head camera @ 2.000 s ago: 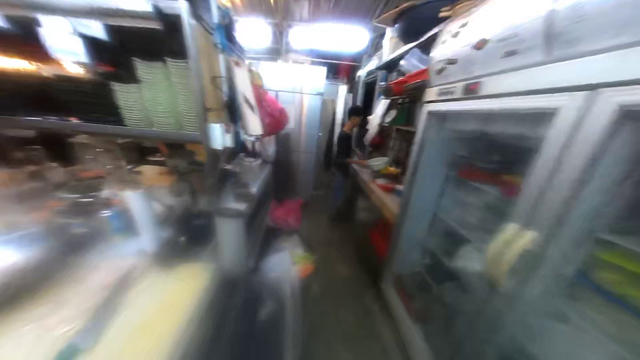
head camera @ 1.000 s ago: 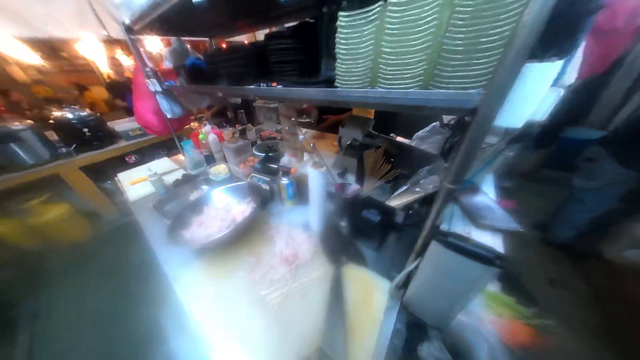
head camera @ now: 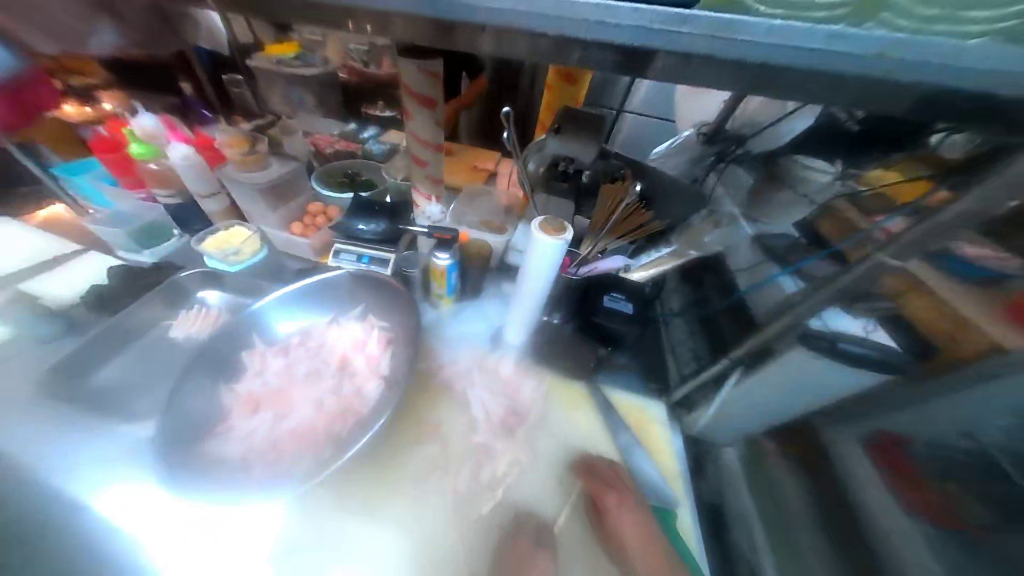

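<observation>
My right hand (head camera: 628,520) is at the bottom right of the head view, over the cutting board (head camera: 448,448). My left hand (head camera: 524,548) is beside it at the lower edge, blurred. A thin pale skewer (head camera: 568,506) shows between them; which hand holds it I cannot tell. Just beyond lies a pile of raw pale meat pieces (head camera: 496,400) on the board. A knife (head camera: 632,448) with a green handle lies at the board's right side, close to my right hand. To the left, a large metal bowl (head camera: 396,400) holds many pieces of raw meat (head camera: 308,384).
A metal tray (head camera: 104,360) with a small skewered piece sits left of the bowl. Behind stand a plastic wrap roll (head camera: 538,280), a gas torch canister (head camera: 443,274), a digital scale (head camera: 362,256) and squeeze bottles (head camera: 194,172). A metal shelf edge (head camera: 560,24) crosses overhead; a slanted metal post (head camera: 800,304) is at right.
The view has swung from the aisle to the counter and come closer to it. Both my hands now show over the board; neither was visible in the earlier frames.
</observation>
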